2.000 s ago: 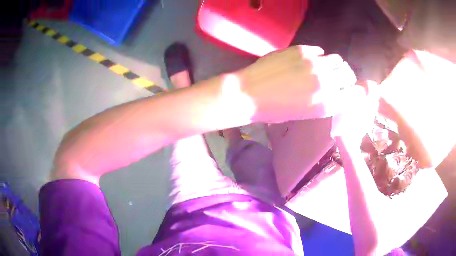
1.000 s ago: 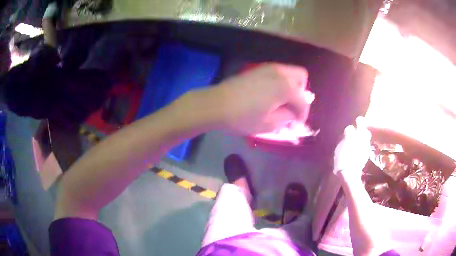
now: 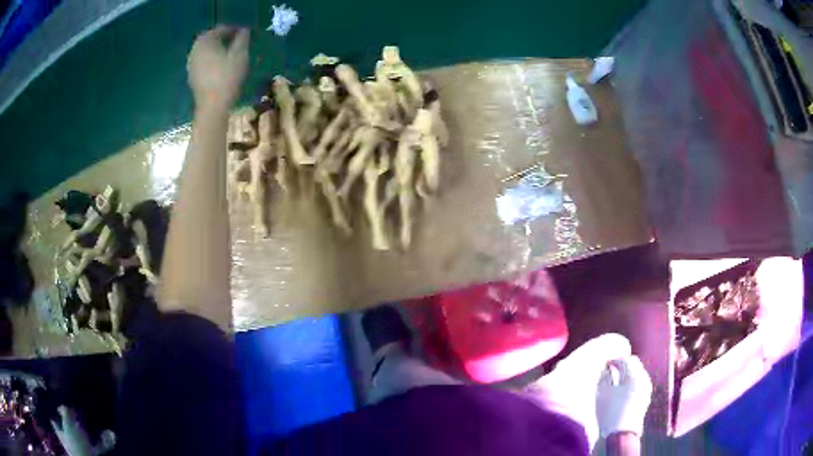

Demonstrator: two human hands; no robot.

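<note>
A heap of tan doll bodies [image 3: 370, 134] lies on the cardboard-covered bench [image 3: 294, 289]. My bare left hand [image 3: 220, 62] is above the green surface beyond the bench, left of the heap, with its fingers curled; I cannot tell whether it holds anything. My right hand [image 3: 622, 392], in a white glove, is low at the right by my lap, beside the open carton [image 3: 724, 387]. Its fingers are bent and overexposed, so its grip is unclear. The carton holds dark, shiny contents. More tan dolls with dark hair [image 3: 105, 267] lie at the left end of the bench.
A white bottle [image 3: 581, 100] lies at the bench's right, with a crinkled plastic bag [image 3: 530, 203] nearer. A white scrap [image 3: 283, 20] is on the green surface [image 3: 392, 27]. Below the bench are a red stool [image 3: 508, 325] and blue bin [image 3: 294, 383]. Another person's hand [image 3: 78, 436] shows lower left.
The view has swung from the floor and carton up to the bench. My left hand has moved from near my right hand to the far left; my right hand stays beside the carton.
</note>
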